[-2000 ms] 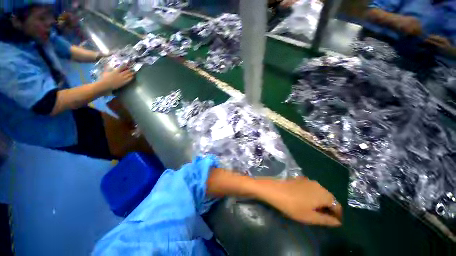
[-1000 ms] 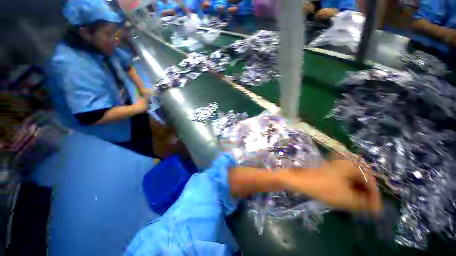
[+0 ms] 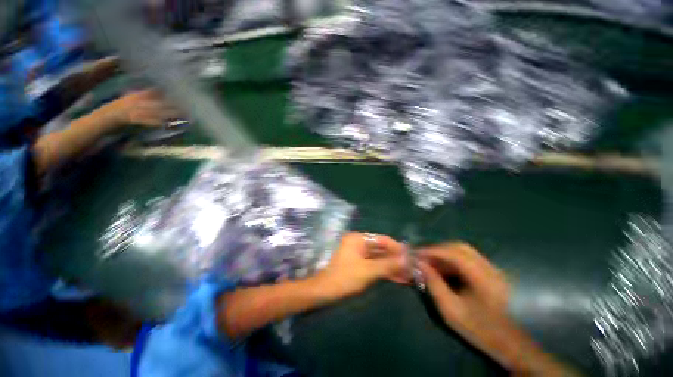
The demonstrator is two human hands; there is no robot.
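My left hand [image 3: 361, 261] and my right hand [image 3: 465, 291] meet over the green bench at the lower middle. Their fingertips pinch a small shiny piece [image 3: 415, 266] between them; it is blurred, so I cannot tell if it is bagged. A ring shows on a finger of my left hand. A large clear poly bag of parts [image 3: 247, 213] lies slumped on the bench, just left of and behind my left hand.
A large heap of glinting bagged pieces [image 3: 443, 81] lies beyond the pale seam strip [image 3: 317, 154]. Loose silver rings [image 3: 636, 302] lie at the right. A grey post [image 3: 173, 74] stands at upper left. Another person's hand [image 3: 144, 109] reaches over the bench at the left.
The view has swung right. My right hand has come into the picture and meets my left hand at a small piece. Another person's arm now reaches over the bench.
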